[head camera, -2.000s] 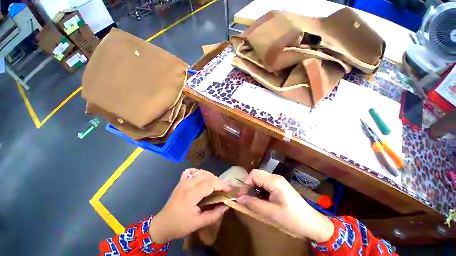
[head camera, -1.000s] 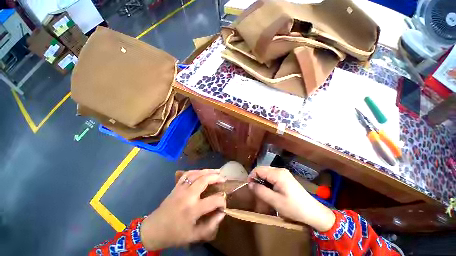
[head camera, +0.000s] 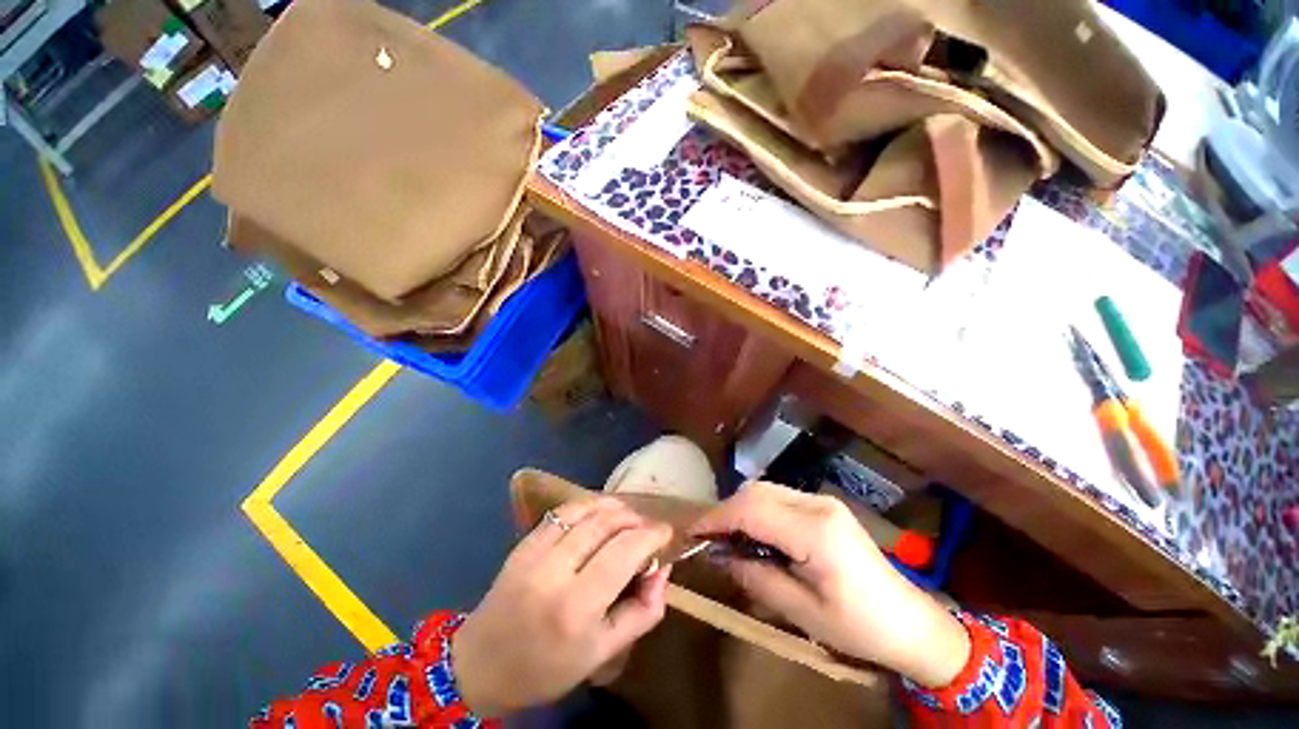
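A brown handbag (head camera: 741, 658) with a pale tan top edge lies open below my hands at the bottom centre. My left hand (head camera: 563, 598) grips the bag's edge with bent fingers and wears a ring. My right hand (head camera: 833, 577) holds small dark thread snips (head camera: 744, 547), mostly covered by the fingers. A short pale thread (head camera: 692, 553) shows between the two hands. The fingertips of both hands are close together, and the snips' tips are hard to make out.
Brown bags (head camera: 378, 178) are stacked over a blue crate (head camera: 499, 363) at the left. A desk (head camera: 684, 271) carries more floppy brown bags (head camera: 912, 128), orange-handled pliers (head camera: 1125, 427), a green-handled tool (head camera: 1123, 338), a phone (head camera: 1214, 311) and part of a fan (head camera: 1261, 157). Cardboard boxes (head camera: 185, 57) stand farther back.
The pale thread was stretched between my hands a second ago; now my hands are closer together at the bag's edge. The desk and stacked bags sit higher in the picture.
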